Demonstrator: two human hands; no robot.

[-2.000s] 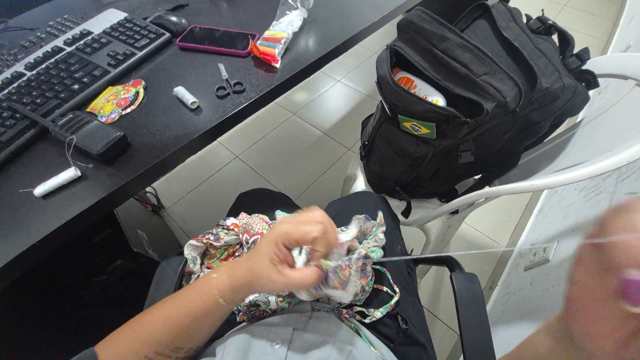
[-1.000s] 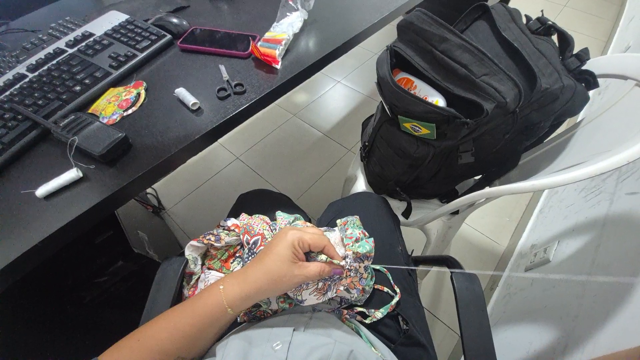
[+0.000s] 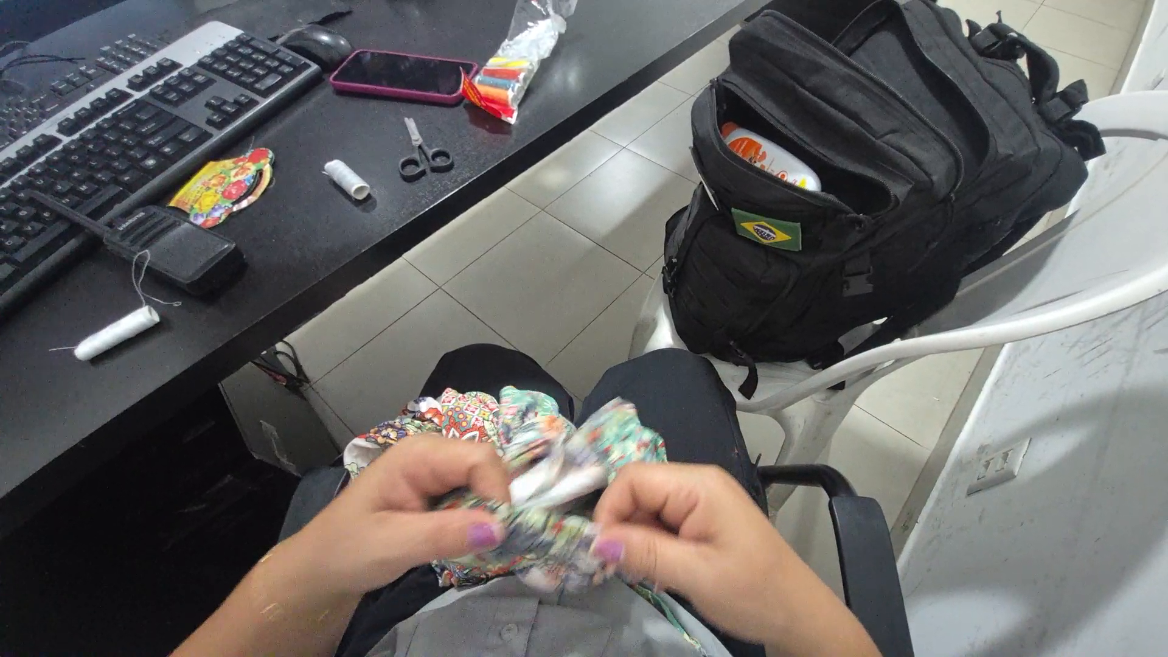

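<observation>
A floral-print gathered cloth [image 3: 538,538] lies over my lap, blurred where it moves. My left hand [image 3: 411,516] pinches its gathered edge between thumb and fingers. On the other side, my right hand [image 3: 680,538] grips the same edge a short way off. Neither a needle nor the thread can be made out between the hands. Two spools of white thread rest on the black desk: one [image 3: 119,332] near the front edge with a loose end, another [image 3: 347,180] beside small black-handled scissors [image 3: 422,155].
The black desk [image 3: 301,246] also holds a keyboard [image 3: 137,137], a mouse [image 3: 315,46], a handheld radio [image 3: 173,246], a phone in a pink case [image 3: 401,76], a colorful card [image 3: 222,187] and a plastic bag of colored items [image 3: 516,73]. A black backpack [image 3: 821,182] sits on a white plastic chair [image 3: 931,347].
My right hand has come in from the far right, where it was mostly out of view, to the cloth. The taut thread seen earlier no longer shows. The cloth's edge is now held between both hands.
</observation>
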